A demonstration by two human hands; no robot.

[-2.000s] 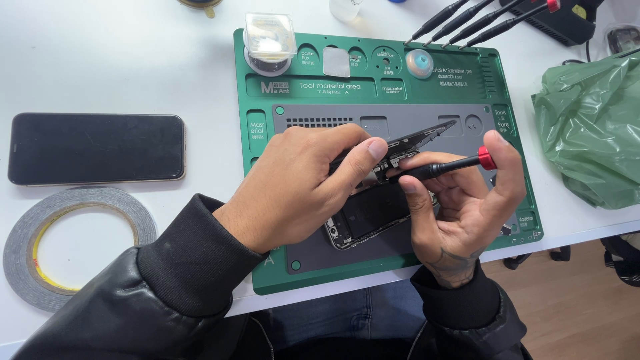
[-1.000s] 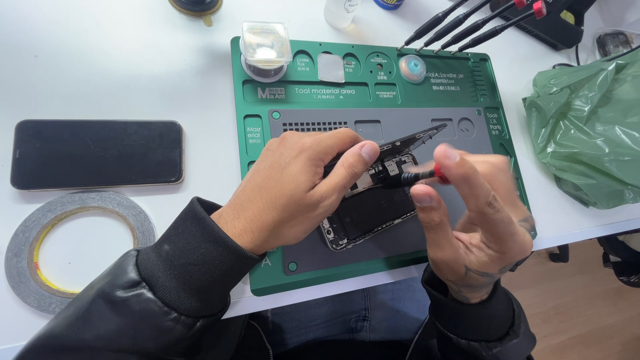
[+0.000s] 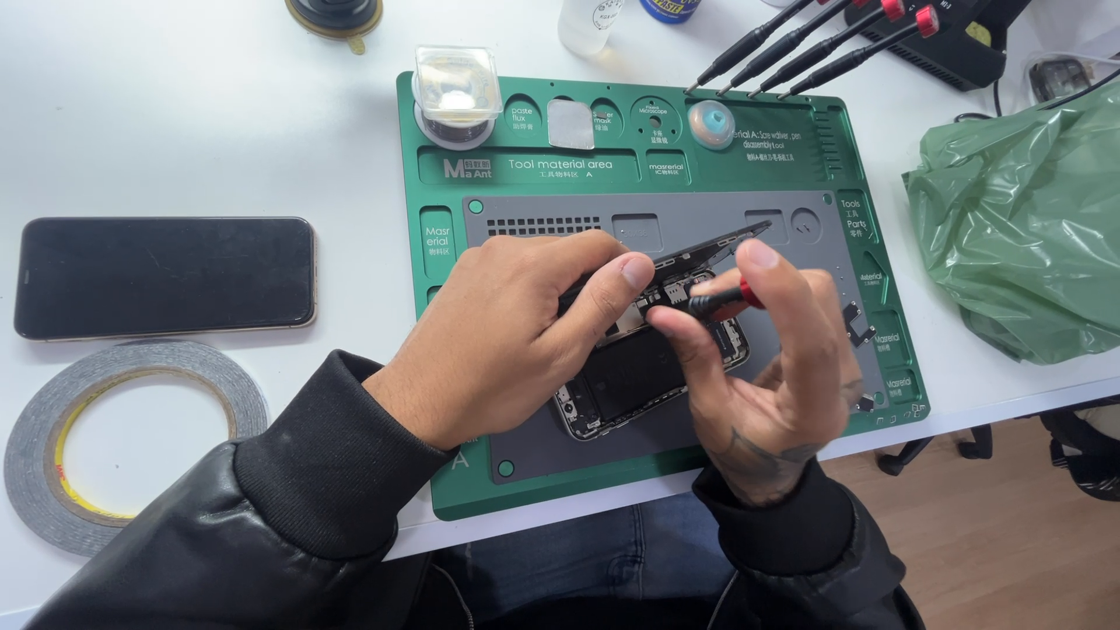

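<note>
An opened smartphone (image 3: 626, 381) lies tilted on the grey pad of a green repair mat (image 3: 560, 184), its battery and inner metal parts showing. My left hand (image 3: 516, 328) holds the phone's raised screen assembly (image 3: 713, 248) at a slant between thumb and fingers. In my right hand (image 3: 774, 376) is a black precision screwdriver with a red cap (image 3: 717, 304), pinched between thumb and fingers over the phone's upper inner parts. The driver's tip is not clearly visible, and my left hand covers part of the phone.
Several screwdrivers (image 3: 818, 63) stand leaning at the mat's back edge. A clear box (image 3: 457, 83) sits on a spool at its back left. A second phone (image 3: 166, 277) and a tape roll (image 3: 210, 376) lie to the left, a green plastic bag (image 3: 1024, 227) to the right. Small dark parts (image 3: 857, 324) rest on the mat's right.
Two seconds ago the screwdriver lay sideways across my right hand; since then that hand has turned and brought it over the phone's inner parts. My left hand has stayed on the screen assembly.
</note>
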